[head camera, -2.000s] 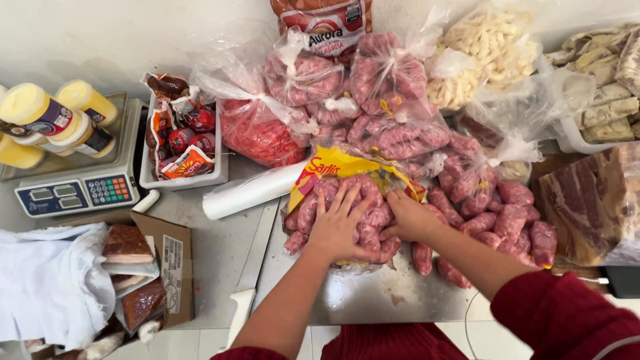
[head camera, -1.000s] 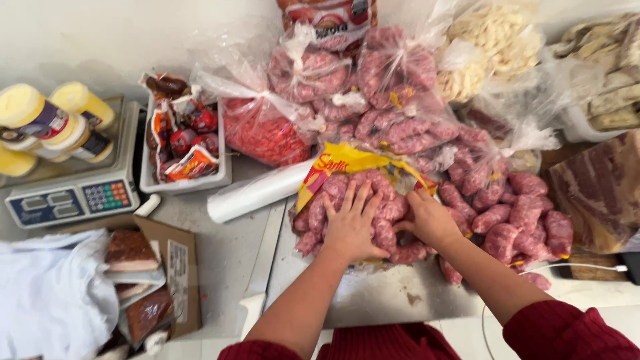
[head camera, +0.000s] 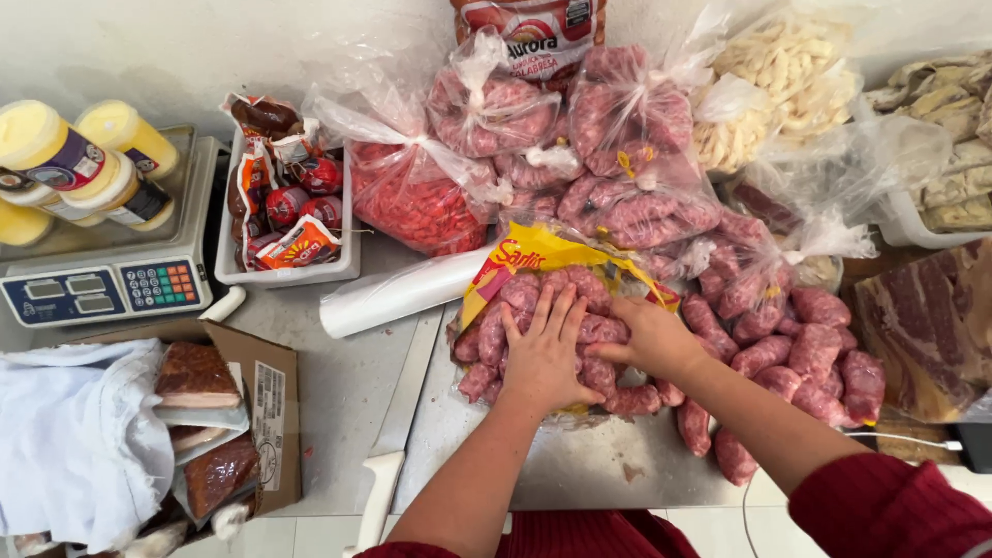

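Raw pink sausages lie in an opened yellow and clear plastic package in the middle of the steel table. My left hand rests flat on them, fingers spread. At the package's right side, my right hand has its thumb and fingers around the edge of the sausages; what its hidden fingers touch cannot be told. Loose sausages spill out to the right, beside and under the right forearm. Tied clear bags of sausages are piled behind the package.
Left of the package lie a white plastic roll and a long white-handled knife. Farther left are a tub of packaged meats, a digital scale with jars, and a cardboard box of smoked meat. A large meat slab sits right.
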